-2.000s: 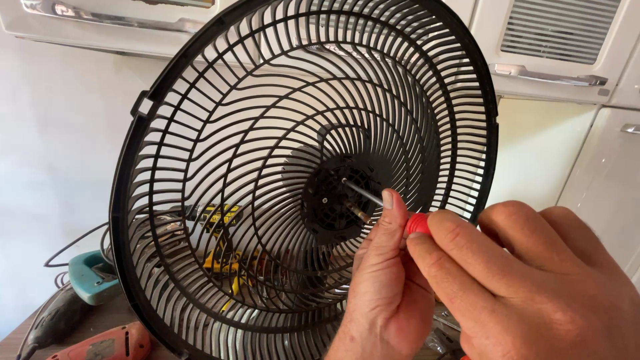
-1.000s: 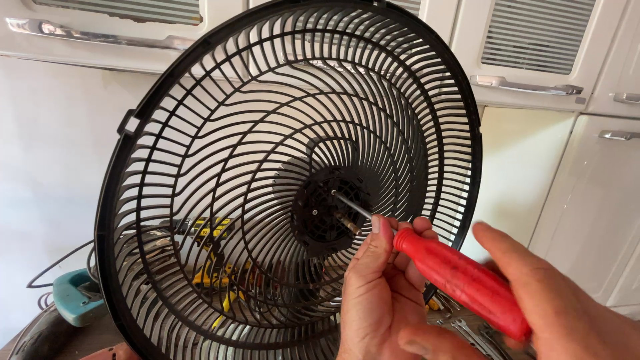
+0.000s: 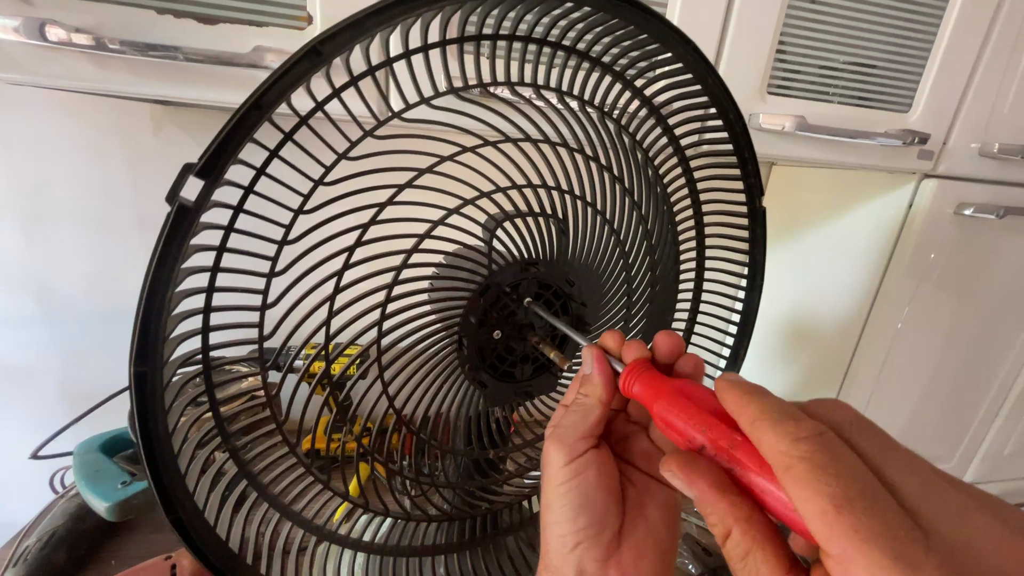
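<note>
A black plastic fan guard (image 3: pixel 210 320) stands upright before me, tilted a little. At its round hub (image 3: pixel 512 368) one screw (image 3: pixel 498 334) shows, and a metal shaft (image 3: pixel 552 350) sticks out toward me. The tip of a screwdriver with a red handle (image 3: pixel 712 432) meets the hub above that shaft. My left hand (image 3: pixel 608 464) pinches the screwdriver's blade near the handle between thumb and fingers. Around the red handle, my right hand (image 3: pixel 832 472) has its thumb and fingers closed at the lower right.
Behind the guard lie a yellow and black cordless drill (image 3: pixel 332 360) and other tools on a dark table. A teal tool handle (image 3: pixel 108 476) and a black cable (image 3: pixel 76 424) are at the left. White cabinets (image 3: pixel 848 72) with metal handles line the wall behind.
My right hand was loose from the red handle one second ago, its fingers apart; now it grips the handle. My left hand keeps its pinch on the blade.
</note>
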